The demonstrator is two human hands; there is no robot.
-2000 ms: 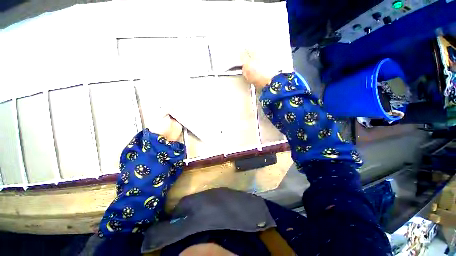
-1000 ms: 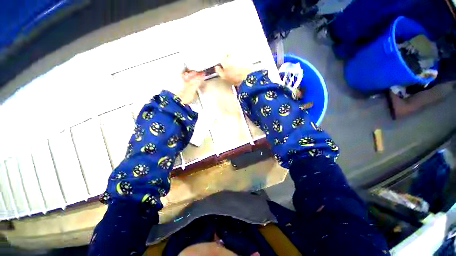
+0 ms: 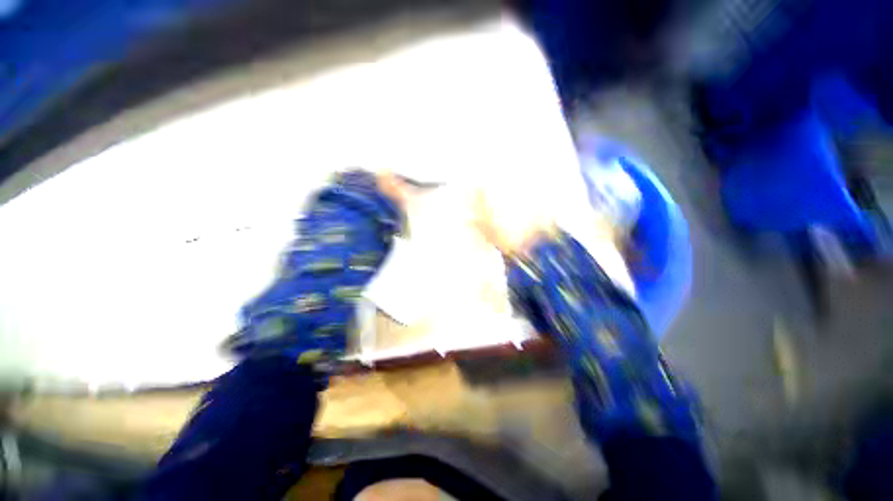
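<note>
The broad white sheet (image 3: 235, 186) covers the cutting board and is overexposed and blurred. The board's dark red edge (image 3: 421, 358) shows along its near side. My left hand (image 3: 393, 188) is over the middle of the sheet, small and blurred, beside a thin dark line that I cannot identify. My right hand (image 3: 514, 223) is on the sheet to the right of it, washed out by glare. Whether either hand holds something cannot be made out. A pale area between the hands and the near edge may be a loose piece or part of the sheet.
A round blue tub (image 3: 661, 245) with white offcuts stands right of the board. Another blue bin (image 3: 793, 186) stands farther right. A small tan strip (image 3: 785, 357) lies on the grey floor. The light wooden edge (image 3: 392, 399) runs between the board and my apron.
The view has shifted and become blurred. My hands, close together a second ago at a strip opening, are now farther apart. The near blue tub, absent two seconds ago, is in view.
</note>
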